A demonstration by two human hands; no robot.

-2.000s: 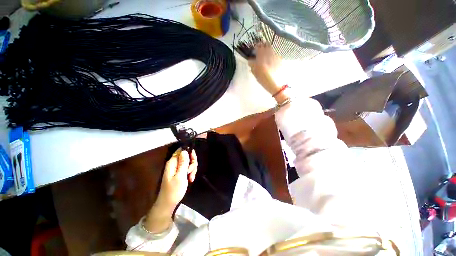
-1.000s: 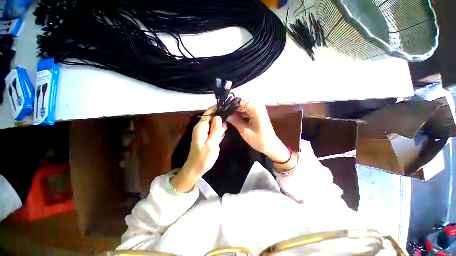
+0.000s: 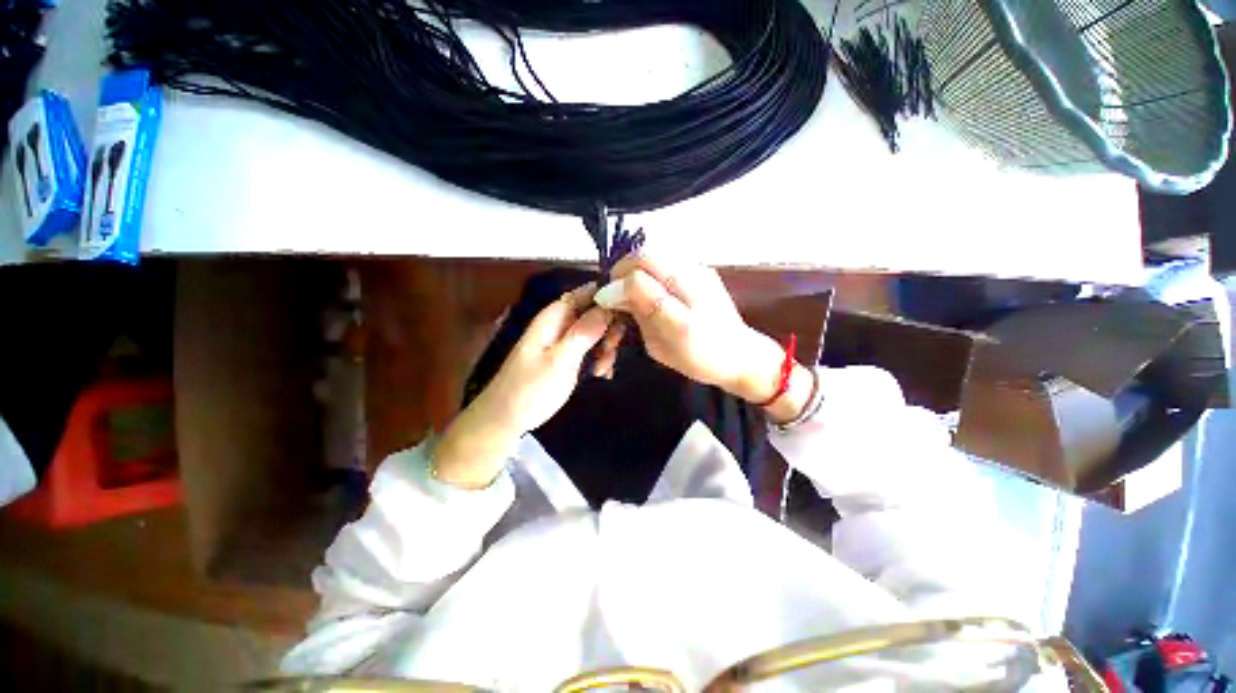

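Observation:
A small coiled black cable [image 3: 614, 241] stands upright between my two hands at the table's front edge, over my lap. Its dark ends stick up above my fingers; the rest is hidden by them. My left hand [image 3: 540, 363] grips it from the left. My right hand [image 3: 689, 325] holds it from the right, thumb and fingers pinched against my left fingertips. Whether a tie is between the fingers cannot be told. A large looped hank of black cables [image 3: 651, 146] lies on the white table just beyond my hands.
Short black ties [image 3: 891, 75] lie in a pile right of the hank, beside a mesh basket [image 3: 1071, 108]. Blue-and-white retail boxes [image 3: 119, 169] lie at left. Brown cartons [image 3: 1051, 366] are below the table at right. A red stool [image 3: 109, 454] is at lower left.
My right hand has come from the tie pile to the coil, joining my left hand. Over the last second both hands closed tighter around it. The view has shifted, and the tape roll has left the picture.

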